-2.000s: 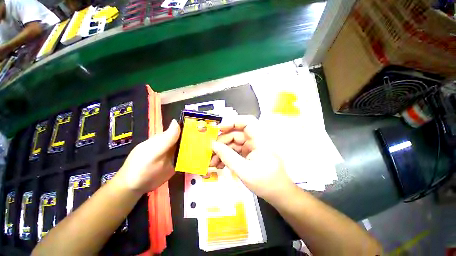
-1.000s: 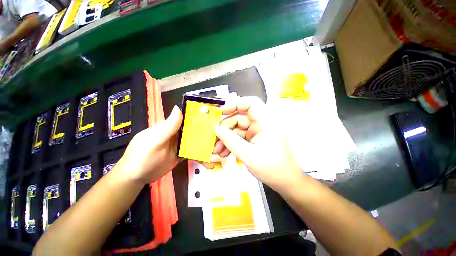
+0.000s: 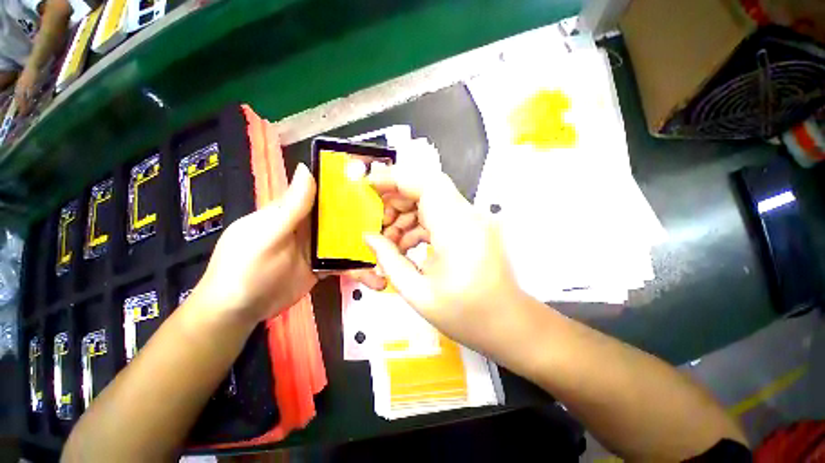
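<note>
A phone frame with a black rim is held upright in front of me. Yellow film covers most of its face, with a round hole near the top. My left hand grips the frame by its left side, thumb along the edge. My right hand is at the frame's right side, with fingers curled around the edge and thumb on the film's lower right; its fingertips are partly hidden. Liner sheets with yellow pieces lie stacked below the hands.
A black foam tray with red-orange edge holds several frames at left. White sheets with a yellow clump lie right. A black glossy device, carton and round grille are far right. A person's arm shows top left.
The film's right edge now looks curved away under my right fingers, and more of the black rim shows at the bottom and right. The view has shifted slightly.
</note>
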